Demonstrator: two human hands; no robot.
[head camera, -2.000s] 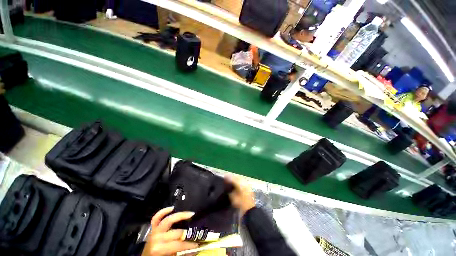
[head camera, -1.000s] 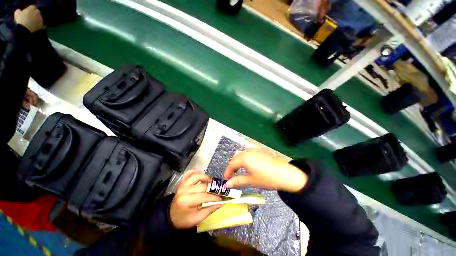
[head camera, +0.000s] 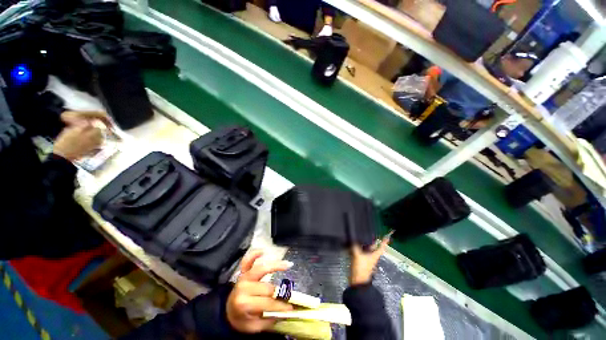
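My left hand (head camera: 249, 302) holds a small dark label strip with white print (head camera: 285, 289), a thin white backing strip (head camera: 302, 299) and yellow backing paper (head camera: 302, 329). My right hand (head camera: 367, 260) grips the lower right edge of a black box-shaped unit (head camera: 322, 216), slightly blurred. The unit is in front of me above the silvery bench covering, a plain panel showing. The hidden fingers behind the unit cannot be seen.
Black units with handles (head camera: 199, 222) stand at left, another (head camera: 229, 154) behind them. Several units stand on the green conveyor (head camera: 292, 159). A person's hand (head camera: 80, 136) is at far left. A white sheet (head camera: 422, 319) lies at right.
My right hand has left the label strip and taken hold of a black unit. One of the standing units has left the group at left. My left hand still holds the label and papers.
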